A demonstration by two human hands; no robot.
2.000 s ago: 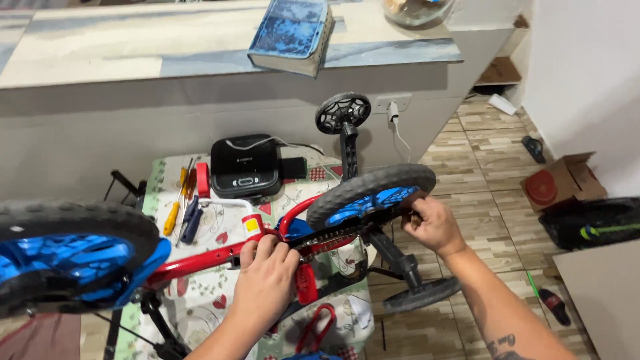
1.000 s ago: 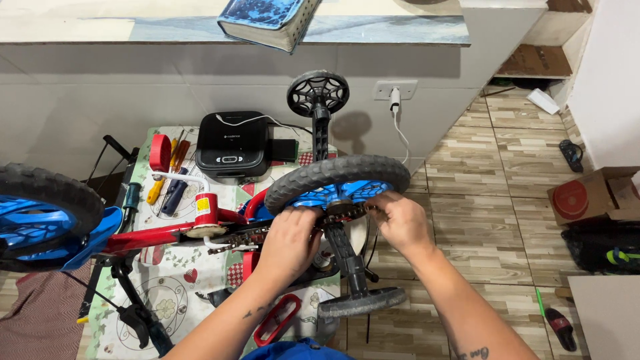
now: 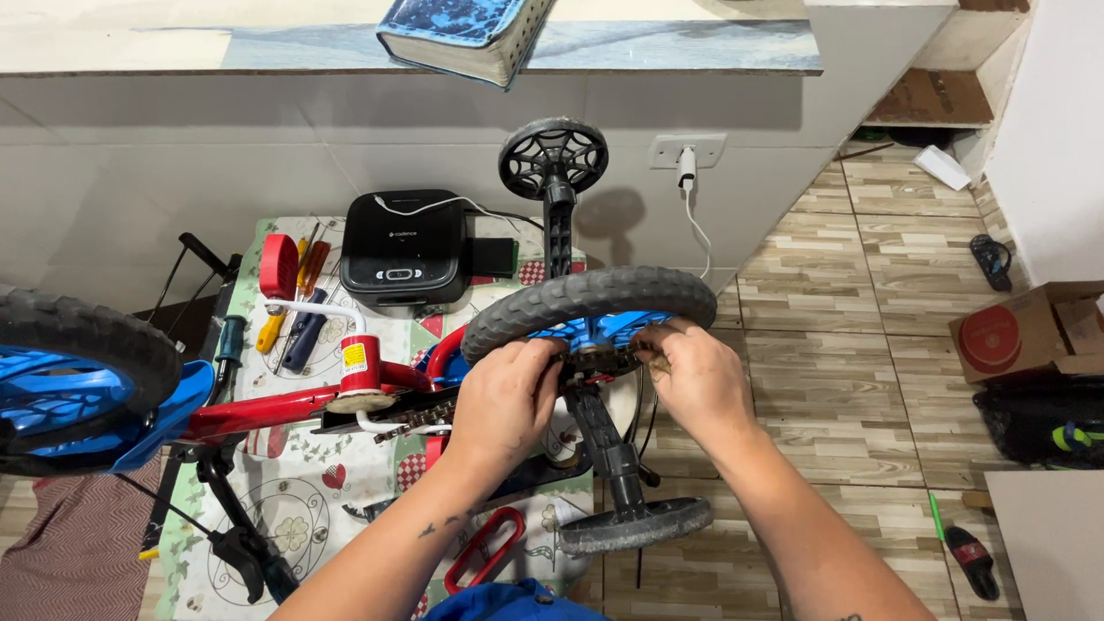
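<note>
A small red and blue child's bicycle lies upside down, its red frame [image 3: 259,416] over a cloth-covered table. My left hand [image 3: 509,401] has its fingertips at the left side of the rear hub, by the bicycle chain [image 3: 423,420]. My right hand [image 3: 694,371] pinches at the chain and sprocket on the other side, below the rear wheel's tyre [image 3: 591,302]. What exactly each hand's fingertips hold is hidden. One training wheel [image 3: 554,158] stands beyond the rear wheel, another training wheel [image 3: 636,524] on the near side. A red pedal [image 3: 279,267] points up near the crank.
Screwdrivers [image 3: 302,332], a black Cadence appliance [image 3: 404,246] and a red handle-shaped part [image 3: 485,549] lie on the table [image 3: 345,483]. A thick blue-covered book [image 3: 466,34] rests on the ledge. A charger [image 3: 686,166] is plugged into the wall. A cardboard box [image 3: 1018,332] and slippers are on the floor.
My left hand has moved from the crank area to the rear hub. My right hand has stayed by the rear wheel, shifting closer to the hub. The view has shifted.
</note>
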